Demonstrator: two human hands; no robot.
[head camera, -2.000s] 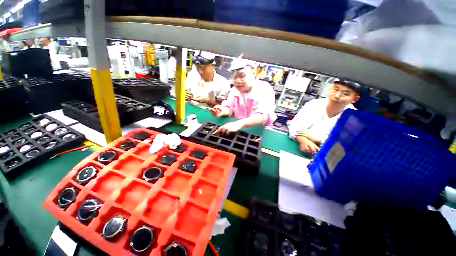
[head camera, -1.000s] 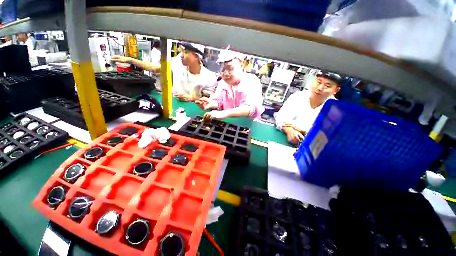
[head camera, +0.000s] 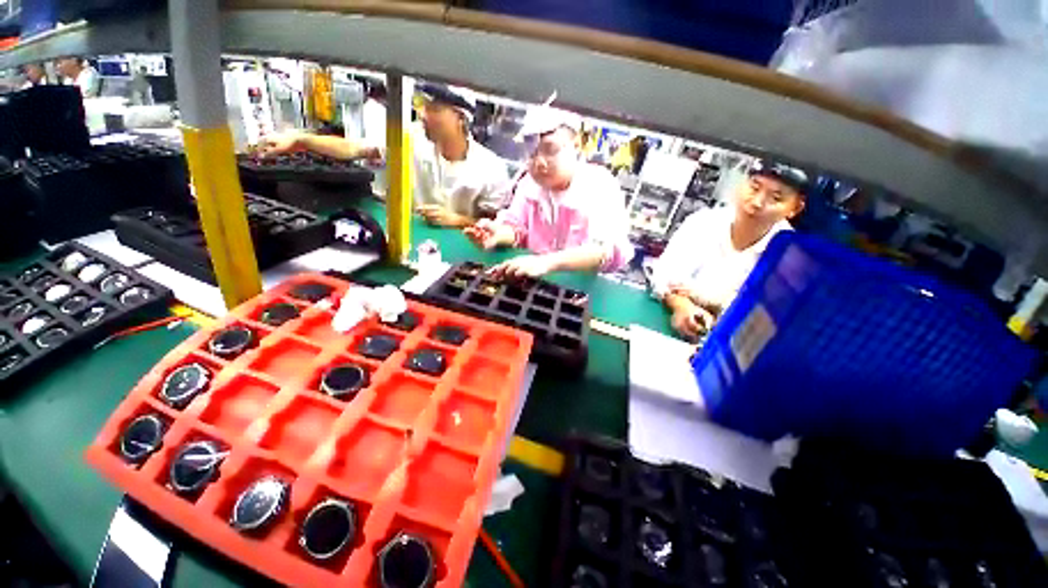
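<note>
Neither of my hands is in view. The red watch tray (head camera: 301, 431) lies nearest in front of me on the green bench, at a slant. Round dark watch heads (head camera: 328, 528) sit in its left column, front row and some inner pockets; other pockets are empty. A crumpled white lump (head camera: 368, 307) rests on its far part. A flat dark object with a pale face (head camera: 132, 551), perhaps a smartphone, shows under its near left edge. A black parts tray with watch heads (head camera: 71, 301) lies at the left.
A blue plastic crate (head camera: 862, 345) stands tipped at the right. Dark trays (head camera: 678, 523) lie before it, beside white paper (head camera: 661, 402). A yellow-banded post (head camera: 221, 230) and overhead shelf cross the view. Across the bench sit several people, one reaching into a black tray (head camera: 523, 310).
The view has shifted slightly. Across the bench, an arm now reaches left to the far black trays. The red tray and its watch heads look unchanged.
</note>
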